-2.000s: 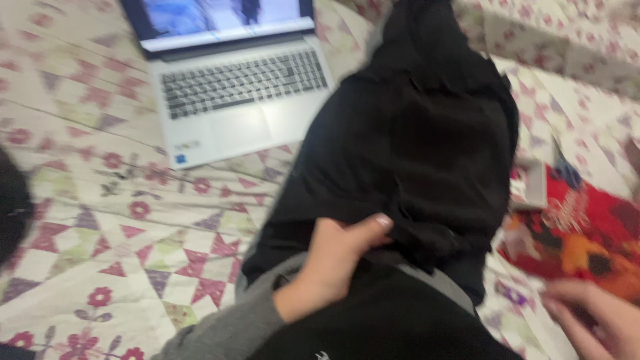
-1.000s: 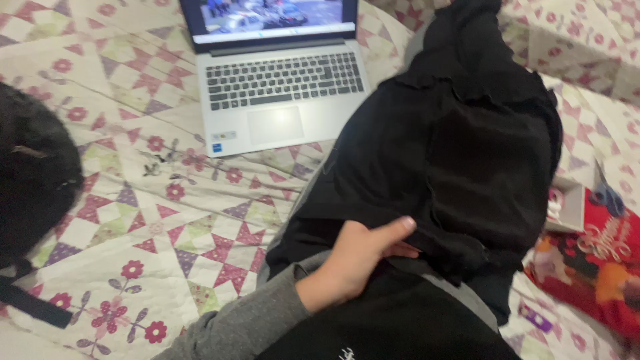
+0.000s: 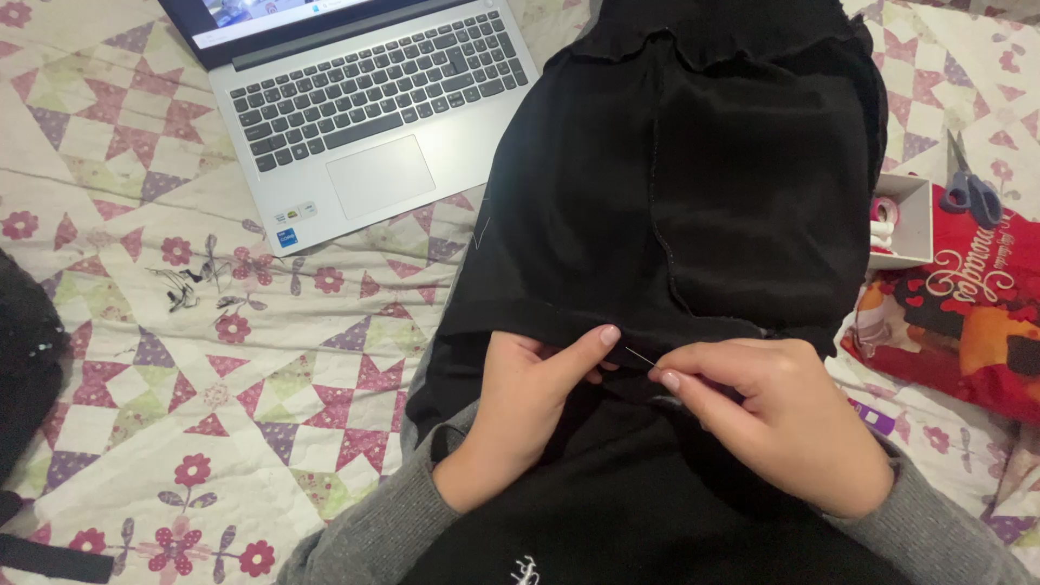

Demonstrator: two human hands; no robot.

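Note:
A black fabric garment [image 3: 585, 187] with a visible seam lies over my lap, wrong side or seam side up. My left hand [image 3: 536, 398] grips its near folded edge, thumb on top and fingers underneath, partly hidden by the cloth. Between the thumb and forefinger of my right hand [image 3: 756, 406] is a thin sewing needle [image 3: 642, 356], its tip pointing up and left toward my left thumb, just over the cloth edge. Whether thread runs from the needle cannot be told. A loose pale thread [image 3: 479, 234] shows at the garment's left side.
An open laptop [image 3: 382, 175] lies beyond my left hand on the patterned quilt [image 3: 244, 390]. Black thread scraps [image 3: 180, 286] lie left of it. At right are a small white box [image 3: 916, 219] with spools, scissors [image 3: 971, 191] and a red printed bag [image 3: 975, 325]. A black item [image 3: 24, 357] sits far left.
My right hand, at the lower right edge two seconds ago and out of view one second ago, is now beside my left hand with the needle. My left hand still holds the cloth edge.

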